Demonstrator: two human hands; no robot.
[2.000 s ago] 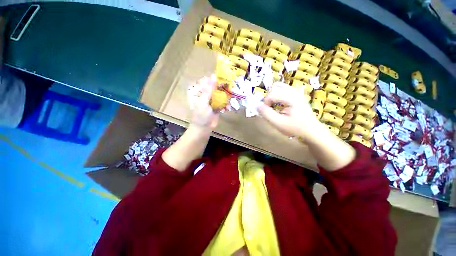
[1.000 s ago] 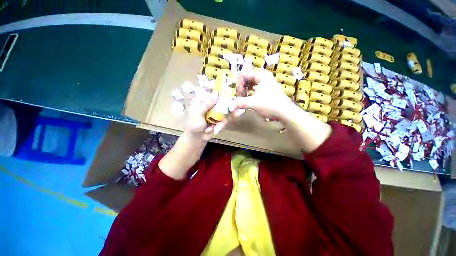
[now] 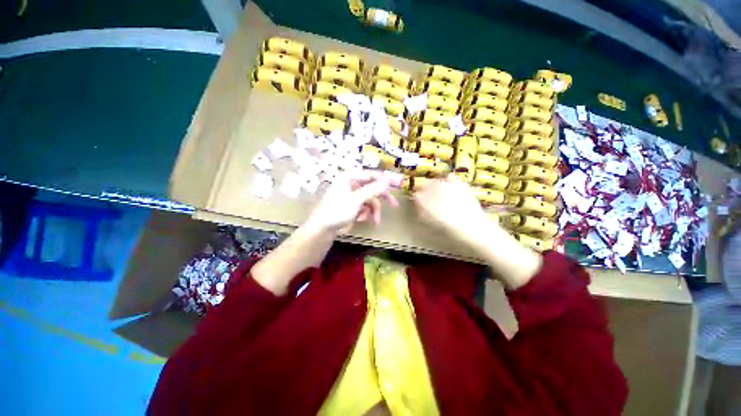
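Observation:
Glossy yellow car bodies (image 3: 491, 110) stand in rows in the brown cardboard tray (image 3: 219, 150). Small white wired components (image 3: 313, 162) lie loose in the tray's left and middle part, some against the cars. My left hand (image 3: 351, 201) is over the tray's near side, palm partly up, lower fingers apart. A pale patch shows at its index fingertip; whether it is a held piece is unclear. My right hand (image 3: 447, 207) is just right of it, fingers bent down at the near end of a car row. Its fingertips are hidden, so its grip cannot be told.
A large heap of white components with red leads (image 3: 630, 195) lies right of the tray. Yellow parts (image 3: 655, 110) lie on the green surface (image 3: 106, 122) beyond. A deep carton (image 3: 154, 268) with more components is below left. A blue stool (image 3: 69, 244) stands on the blue floor.
The yellow car held in my left hand no longer shows there. My hands have moved apart, my right hand down to the cars. The camera view has shifted, moving the tray leftward in the picture.

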